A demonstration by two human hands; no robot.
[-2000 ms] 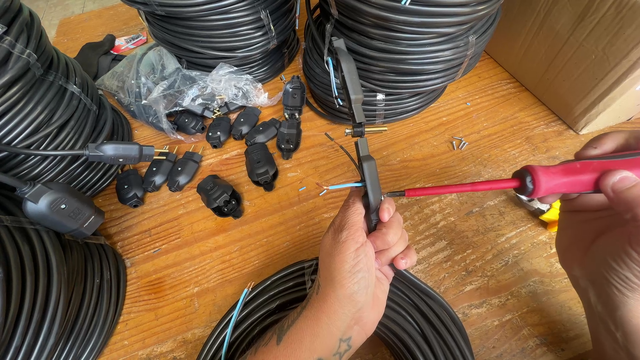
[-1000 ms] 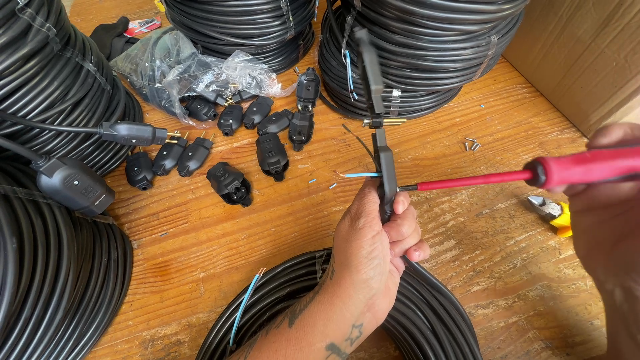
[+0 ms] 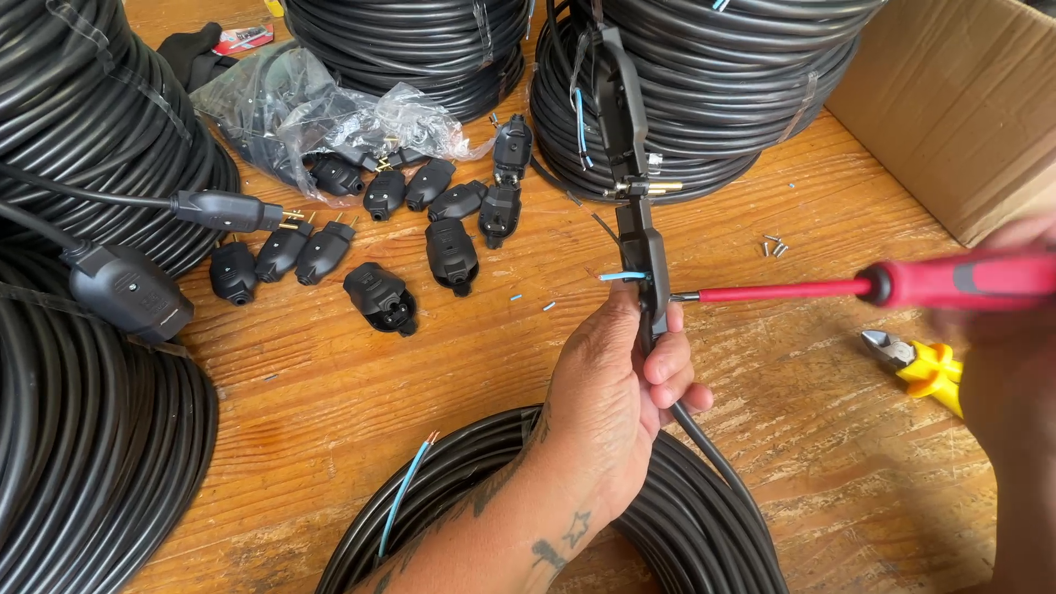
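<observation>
My left hand [image 3: 610, 379] grips an opened black plug housing [image 3: 648, 264], held upright at the middle of the view. A stripped blue wire [image 3: 623, 276] and a dark wire [image 3: 606, 229] stick out of its left side, and brass pins [image 3: 664, 188] show at the hinge above. A black cable [image 3: 714, 450] runs down from the plug to the coil [image 3: 693, 511] beneath my hand. At the right, my right hand [image 3: 1002, 330], blurred, holds a red insulated screwdriver [image 3: 784, 291]; its tip is at the plug's right side, and a fingertip of my left hand is just below it.
Large black cable coils [image 3: 693, 91] stand behind and at the left. Several black plugs [image 3: 452, 252] lie left of centre beside a clear plastic bag [image 3: 313, 115]. Small screws [image 3: 775, 246], yellow-handled cutters [image 3: 928, 367] and a cardboard box [image 3: 949, 107] are at the right.
The red screwdriver stays against the plug's side while my right hand shifts on its handle. My left hand keeps its hold on the plug.
</observation>
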